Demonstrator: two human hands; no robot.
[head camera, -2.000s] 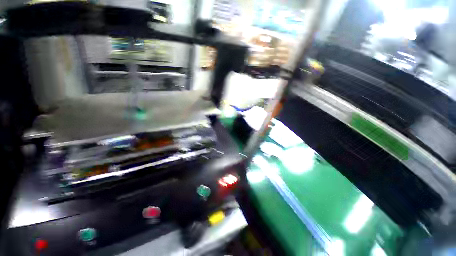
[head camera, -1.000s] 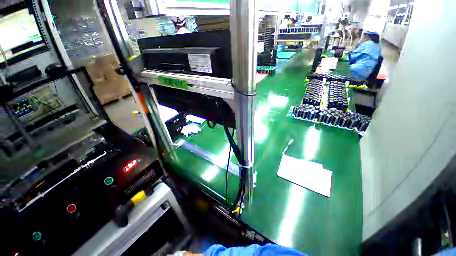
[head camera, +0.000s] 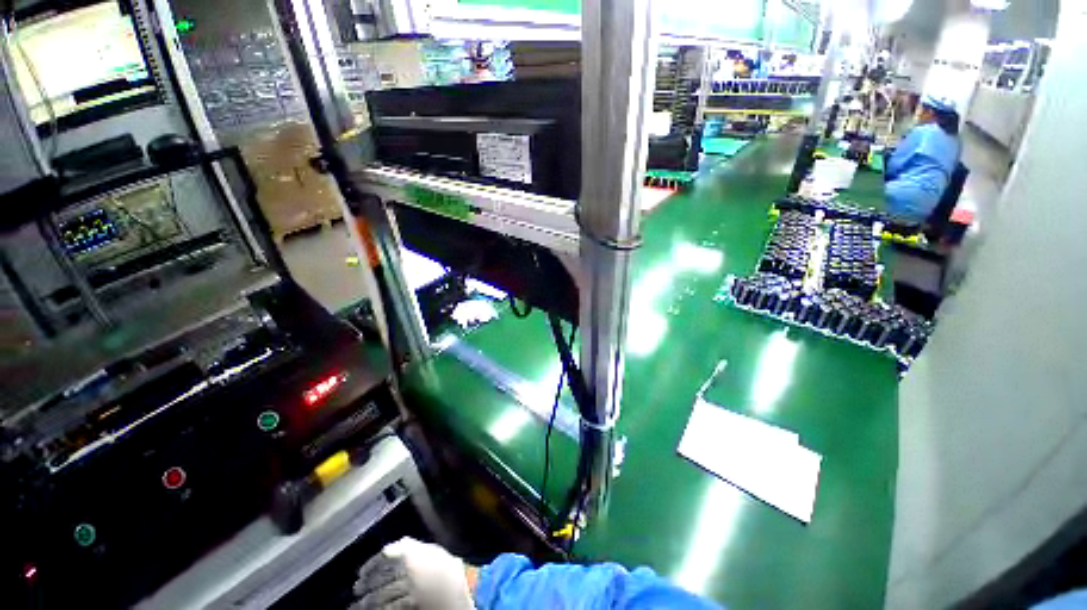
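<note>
My right hand (head camera: 415, 578), in a white and grey glove with a blue sleeve, is at the bottom edge, below the test fixture's front right corner. It is partly cut off, and whether it holds anything cannot be told. My left hand is not in view. The black test fixture (head camera: 221, 447) is at the left, with green and red buttons and glowing red digits. A flat press plate (head camera: 179, 343) lies over dark parts inside it. A black and yellow tool, possibly a scanner (head camera: 312, 486), lies at the fixture's front right corner.
A metal post (head camera: 614, 238) stands between the fixture and the green bench (head camera: 644, 524). White papers (head camera: 753, 459) and rows of black cylinder-like parts (head camera: 828, 312) are on the bench. A person in blue (head camera: 924, 167) sits beyond. A monitor (head camera: 81, 60) is upper left.
The view has swung right from the fixture to the bench, then shifted slightly back left. My right hand has come into view at the bottom edge.
</note>
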